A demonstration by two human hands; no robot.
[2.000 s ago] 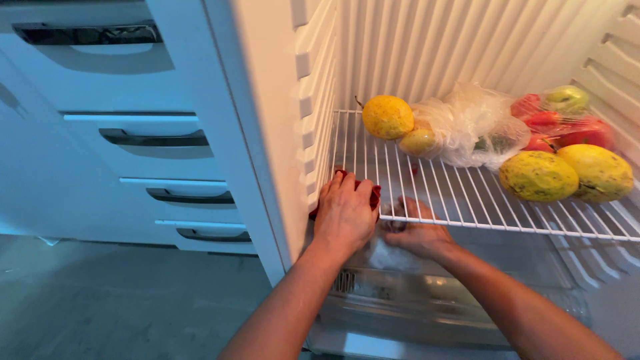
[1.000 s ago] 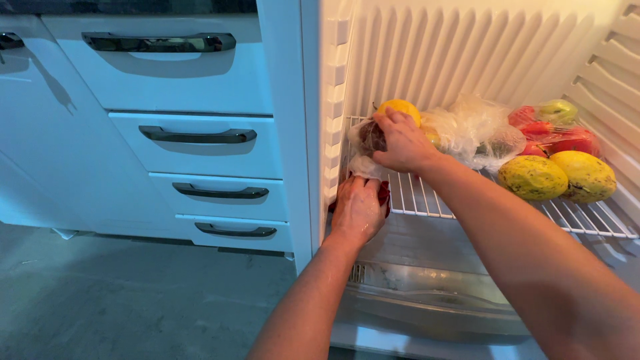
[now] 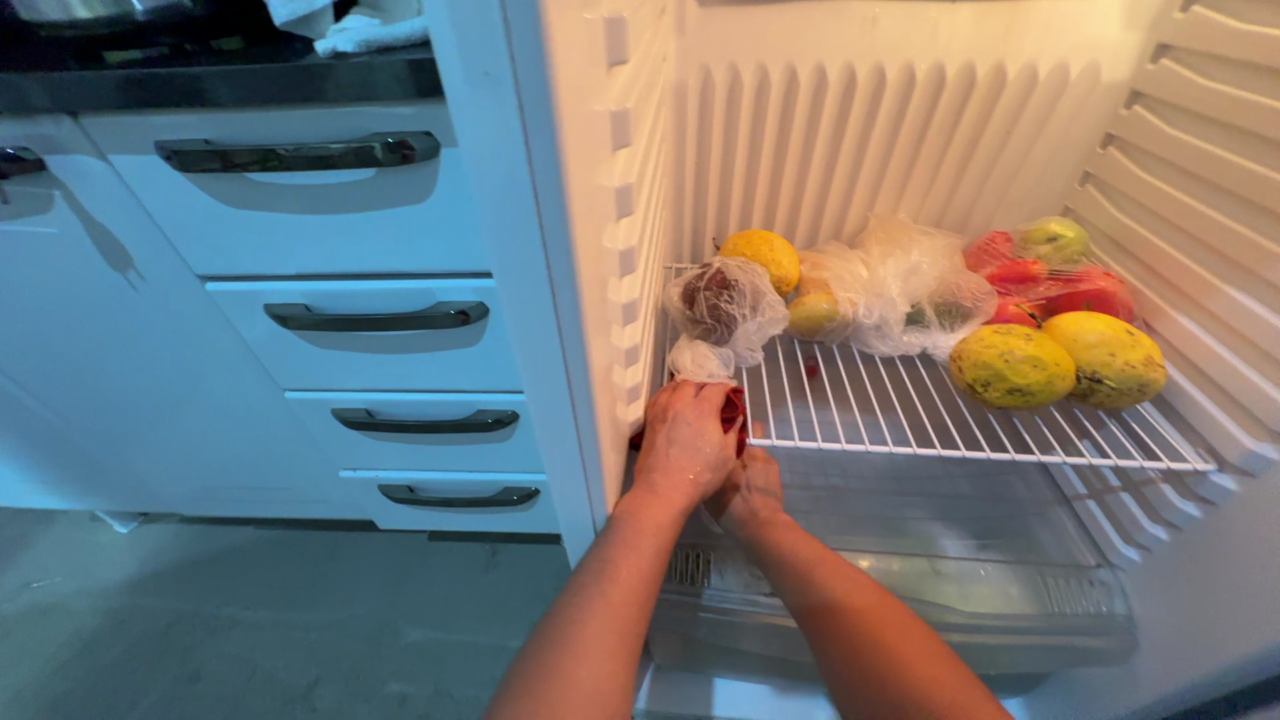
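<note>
My left hand (image 3: 688, 440) is closed on a dark red cloth or net (image 3: 735, 415) at the front left corner of the white wire shelf (image 3: 860, 420). Below the shelf edge and close beside it is my right hand (image 3: 752, 492), its fingers partly hidden, so its hold cannot be told. Just behind my left hand, a clear plastic bag with a dark reddish item (image 3: 712, 302) rests on the shelf, its white bunched end (image 3: 700, 360) near my fingers. A yellow fruit (image 3: 762, 260) lies behind that bag.
More bags (image 3: 885, 290), a bag of red vegetables (image 3: 1060, 285) and two speckled yellow fruits (image 3: 1012, 365) sit on the shelf. A clear drawer (image 3: 900, 600) is underneath. The fridge's left wall (image 3: 610, 300) stands beside my hands, with white cabinet drawers (image 3: 390, 355) further left.
My right hand has left the bag near the yellow fruit and dropped below the shelf edge beside my left hand. The bag with the dark item, absent from the shelf two seconds ago, now rests there.
</note>
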